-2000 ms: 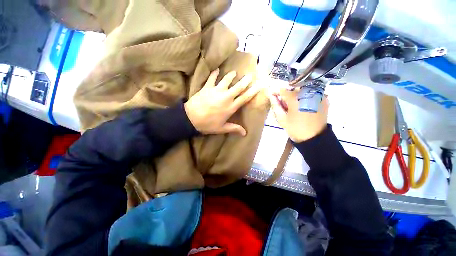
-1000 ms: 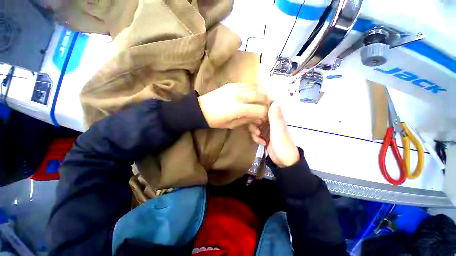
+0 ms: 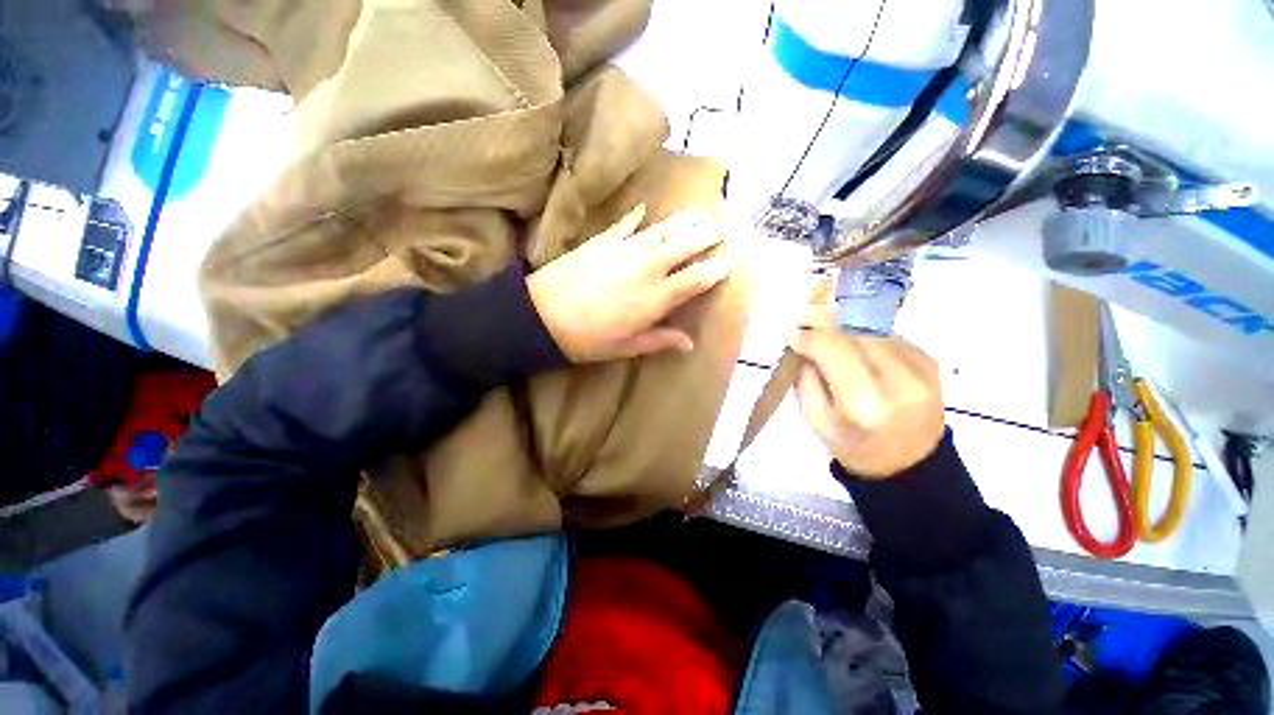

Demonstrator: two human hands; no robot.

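The tan jacket body (image 3: 461, 182) lies bunched on the left of the machine table and hangs over its front edge. My left hand (image 3: 625, 291) rests on the cloth with fingers spread, its fingertips near the garment's right edge. My right hand (image 3: 873, 395) pinches a narrow tan facing strip (image 3: 763, 419) between thumb and fingers, just in front of the machine head. The strip hangs down to the table's front edge. The needle area (image 3: 791, 221) is washed out by glare, so the presser foot cannot be made out.
The white machine head (image 3: 1174, 84) with JACK lettering covers the upper right. Snips with red and yellow handles (image 3: 1126, 468) lie at the right beside a tan piece (image 3: 1073, 356). A ruler strip (image 3: 810, 521) runs along the front edge. Another person's hand (image 3: 133, 499) shows at far left.
My hands were together at the cloth edge a second ago. Now my left hand lies spread on the garment, and my right hand has moved right, holding the strip. A person's hand has appeared at far left.
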